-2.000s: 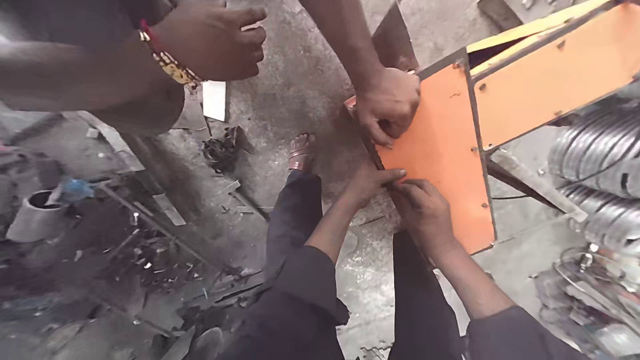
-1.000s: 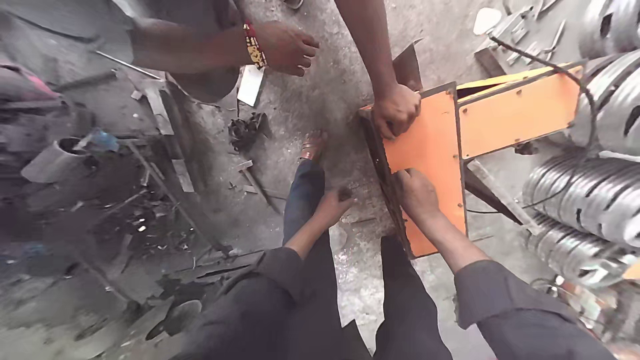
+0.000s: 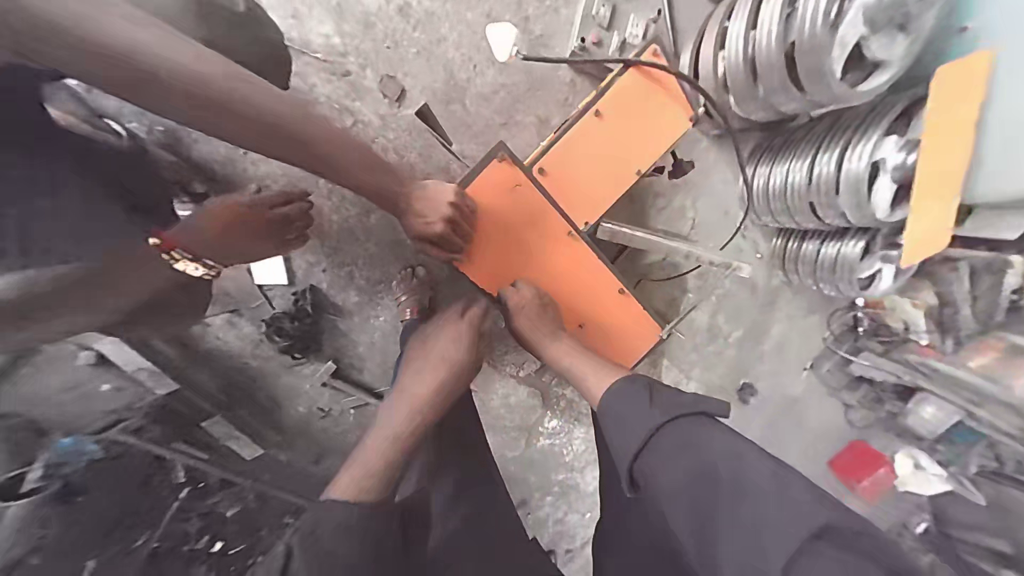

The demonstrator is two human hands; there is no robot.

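Note:
An orange panelled box point(image 3: 552, 256) with dark edges and screws along its borders stands on the concrete floor, joined to a narrower orange section point(image 3: 616, 140) at the upper right. My right hand point(image 3: 532, 316) rests with curled fingers on the lower left edge of the box. Close beside it, my left hand point(image 3: 452, 340) is at the same edge, blurred, its fingers bent; whether it holds something small cannot be told. Another person's hand point(image 3: 438, 218) presses as a fist on the box's left corner. That person's other hand point(image 3: 248, 228), with a beaded bracelet, hangs to the left.
Stacks of silvery metal rings point(image 3: 832, 160) stand at the right. A black cable point(image 3: 740, 152) curves past the narrow section, near a metal bar point(image 3: 672, 244). Scrap strips point(image 3: 132, 362) and debris lie at the lower left, a red object point(image 3: 862, 470) at the lower right.
My left hand has come from away on the left back to the box's edge beside my right hand. The box appears turned in view, and the view itself has shifted.

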